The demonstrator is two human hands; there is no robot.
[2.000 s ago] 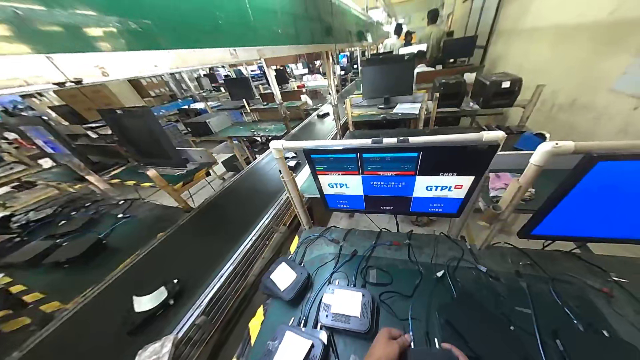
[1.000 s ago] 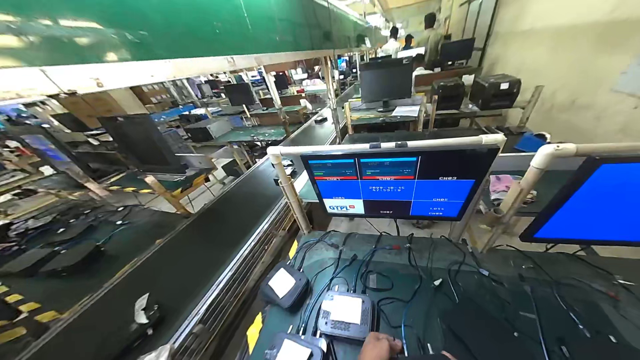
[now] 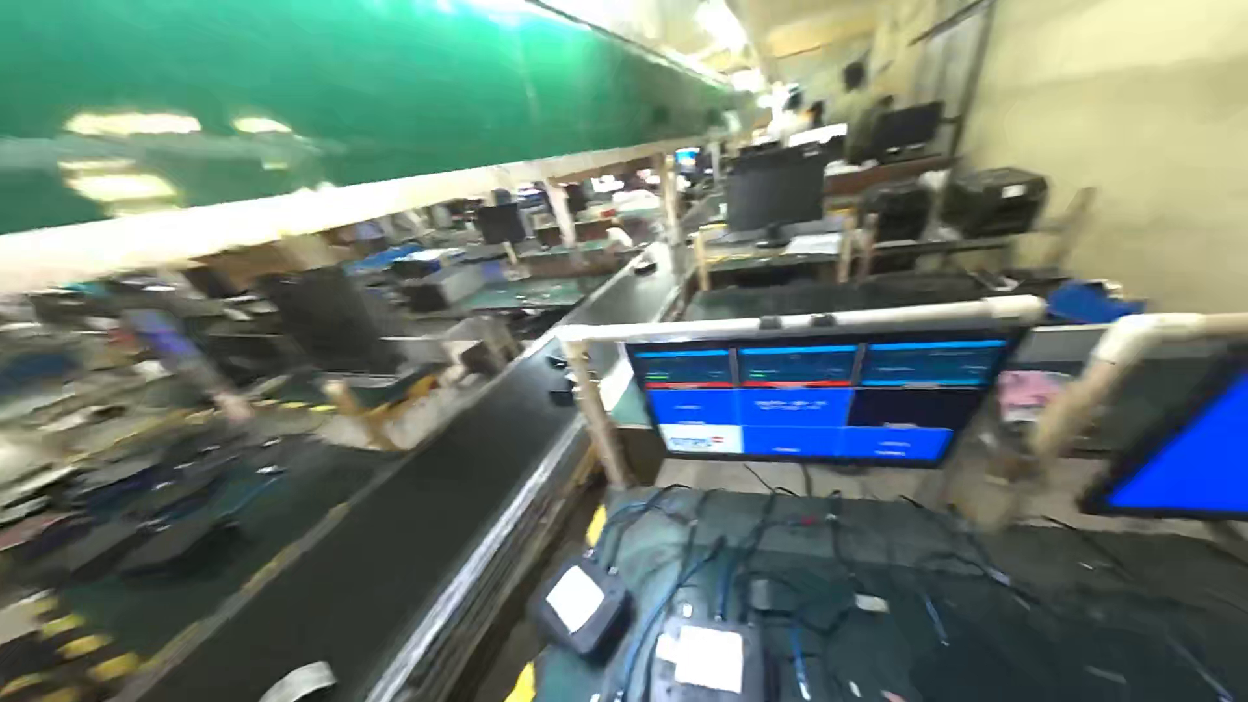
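Neither of my hands shows clearly; only a small skin-toned patch appears at the bottom edge, too slight to tell which hand it is. On the dark green work mat (image 3: 877, 565) lie two black set-top boxes with white labels, one at the left (image 3: 582, 604) and one nearer the bottom edge (image 3: 709, 663). Black and blue cables (image 3: 648, 624) run between and behind them. Behind the mat, a monitor (image 3: 795, 400) in a pipe frame shows a grid of several blue and dark panels. The picture is blurred.
A conveyor belt (image 3: 419, 497) runs along the left, with a white-labelled item (image 3: 300, 681) near its bottom end. A second monitor (image 3: 1194, 448) with a blue screen stands at the right. A green overhead panel (image 3: 390, 97) spans the upper left. People (image 3: 858, 107) stand far back.
A hand seen at the bottom edge earlier has dropped almost wholly out of view. The monitor's panels have changed, with a third teal panel now at its top right. The view has shifted.
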